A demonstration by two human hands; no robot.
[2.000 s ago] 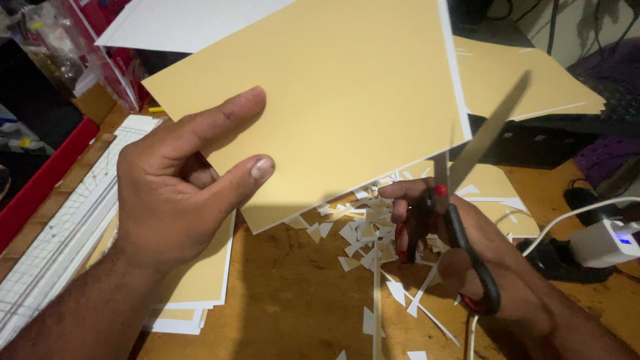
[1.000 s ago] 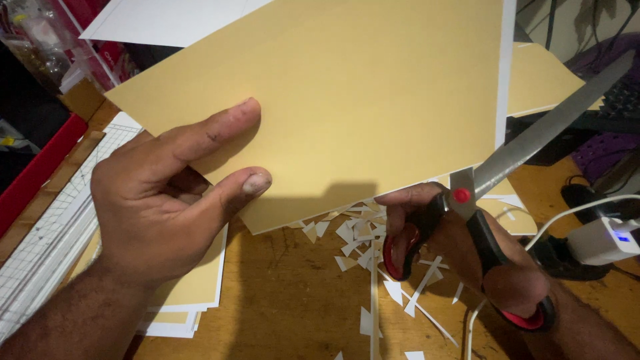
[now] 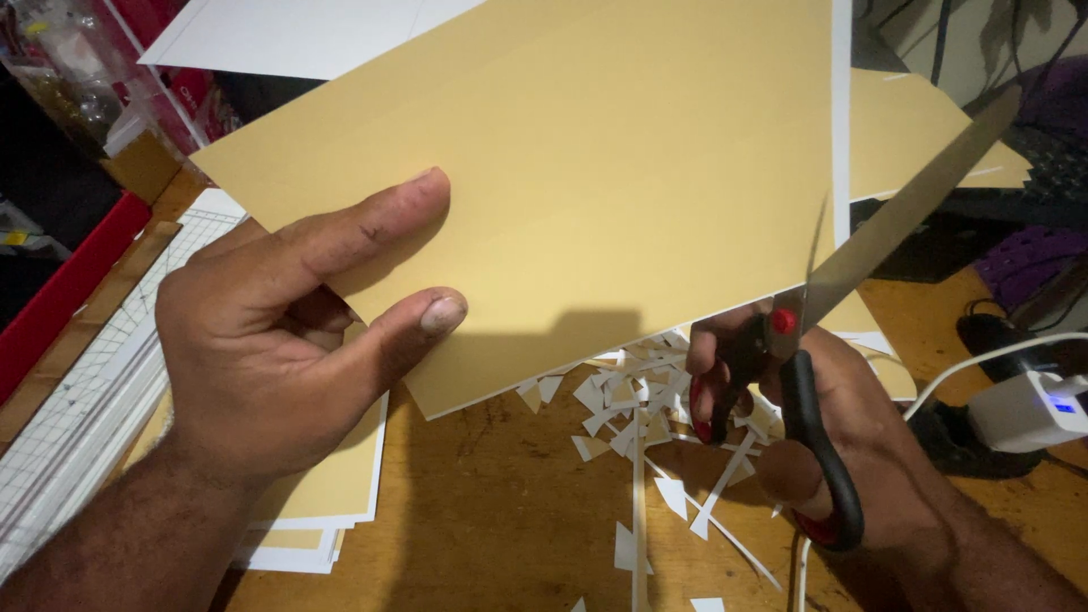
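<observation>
My left hand grips a tan sheet of paper or card with white edges by its left side, thumb and index finger on its face. Black-handled scissors with a red pivot are in my right hand, fingers through the loops. Their blades are spread, one lying across the sheet's right part near its lower edge, the other pointing up and right beyond it. Below the sheet, small white and tan paper offcuts are heaped on the wooden table.
At lower left lie stacked tan sheets beside a paper trimmer or ruled board and a red-edged tray. Another tan sheet is at upper right. A white charger with a cable sits at right.
One second ago the scissors lay outside the sheet's right edge with the blades together; now the blades are apart around the sheet's white-edged corner area. My left hand keeps its hold on the sheet.
</observation>
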